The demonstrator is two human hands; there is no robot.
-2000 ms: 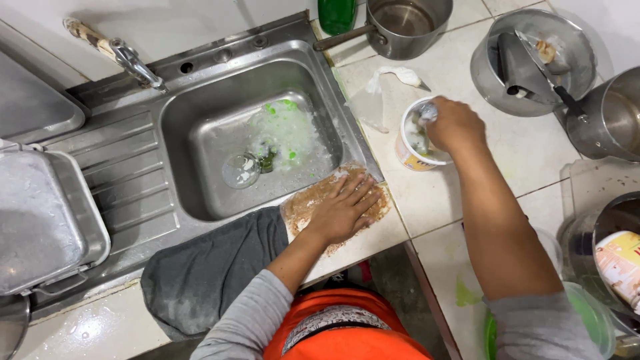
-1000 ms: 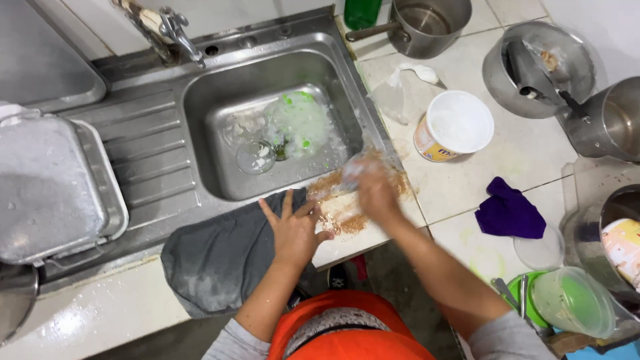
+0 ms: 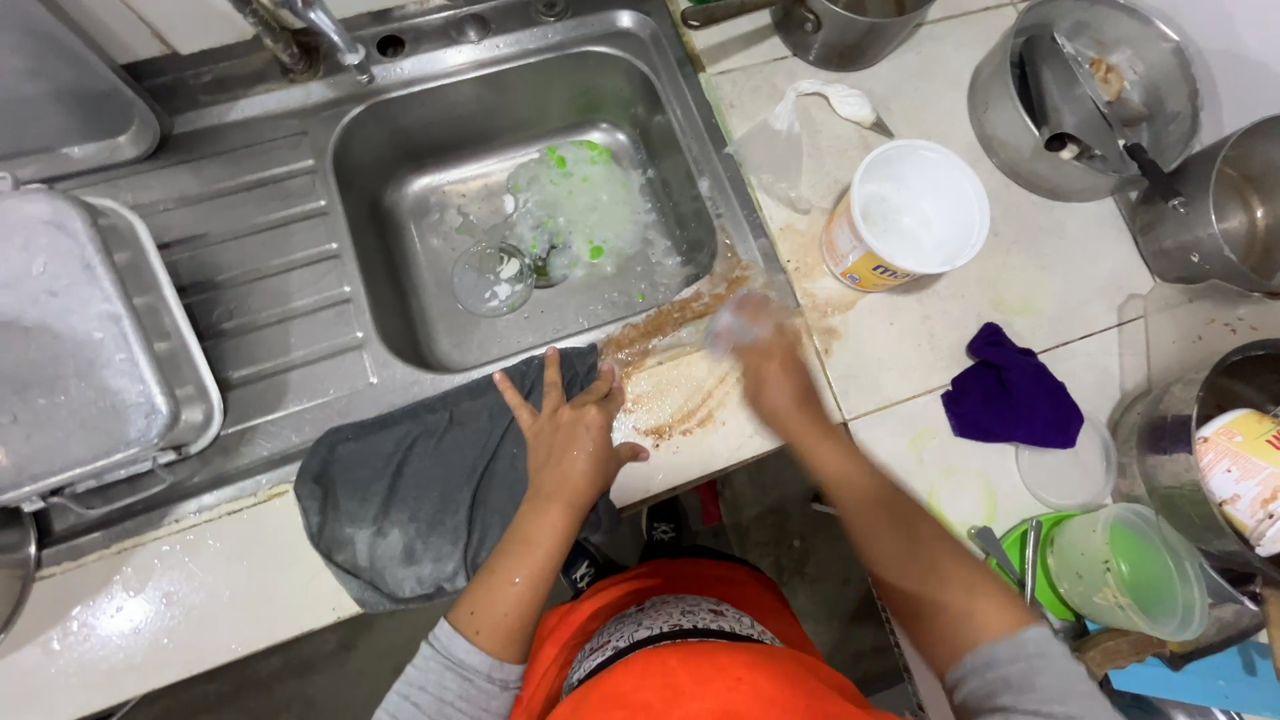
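Observation:
My left hand (image 3: 572, 440) presses with spread fingers on the right end of a dark grey cloth (image 3: 420, 480), which lies over the counter's front edge. Blurred by motion, my right hand (image 3: 765, 355) is closed on a pale scrubbing pad (image 3: 738, 325) against the tiled strip in front of the sink. Brown, wet smears (image 3: 670, 325) run along that strip and round the sink's corner. Up and to the right of this hand stands a white plastic tub (image 3: 915, 215) with whitish liquid inside. The steel sink (image 3: 430, 340) holds foamy water, green bits and a clear round lid (image 3: 493, 280).
Metal pans (image 3: 90, 350) rest on the ridged drainboard at left. A piping bag (image 3: 790, 140), a saucepan (image 3: 850, 30), a pot with utensils (image 3: 1160, 60), a purple cloth (image 3: 1015, 395) and a clear container (image 3: 1130, 570) are at right. A faucet (image 3: 335, 35) stands behind the sink.
My right hand has left the white tub and come down to the counter strip. My left hand has moved from the brown-smeared spot left onto the grey cloth. The view has shifted closer.

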